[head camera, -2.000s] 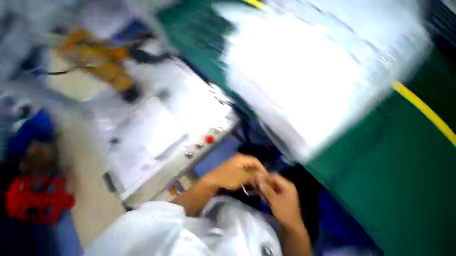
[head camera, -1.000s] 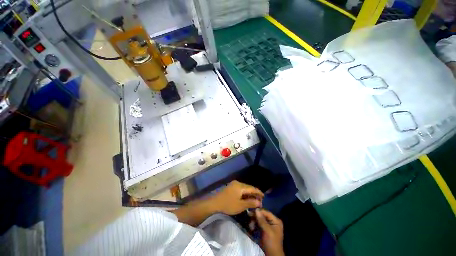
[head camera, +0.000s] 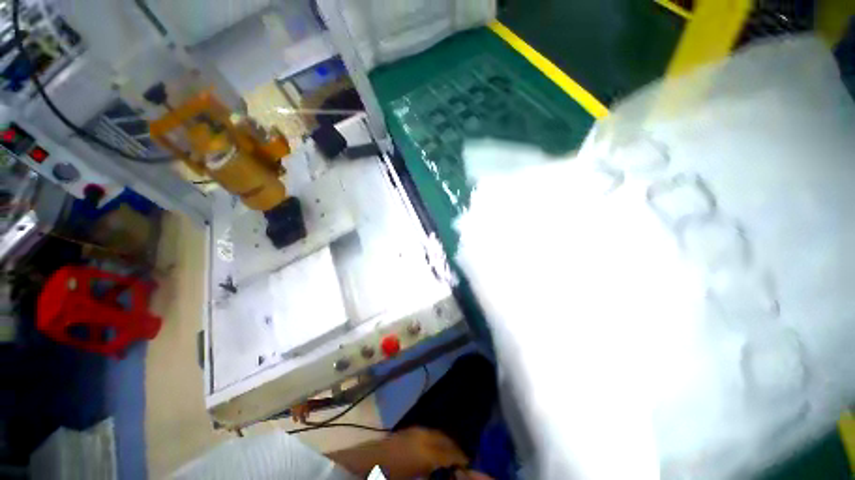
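My left hand (head camera: 422, 453) is at the bottom edge, blurred and cut off, below the machine's front. Whether it holds anything cannot be told. My right hand does not show clearly in the picture. A stack of white translucent sheets (head camera: 586, 300) lies on the green surface to the right, overexposed in its middle. Several thin rounded-square rings lie on the top sheet, one of them at its upper part (head camera: 682, 199). They look blurred.
A machine bed (head camera: 375, 246) with a pale plate (head camera: 307, 298) stands left, under an orange machine head (head camera: 246, 173). Its front edge has knobs and a red button (head camera: 390, 346). A red stool (head camera: 94, 309) is far left. A yellow post (head camera: 708, 42) stands behind the sheets.
The view has shifted, so my hands sit lower, with the left cut off by the bottom edge and the right no longer clearly seen. The sheet stack appears larger and nearer.
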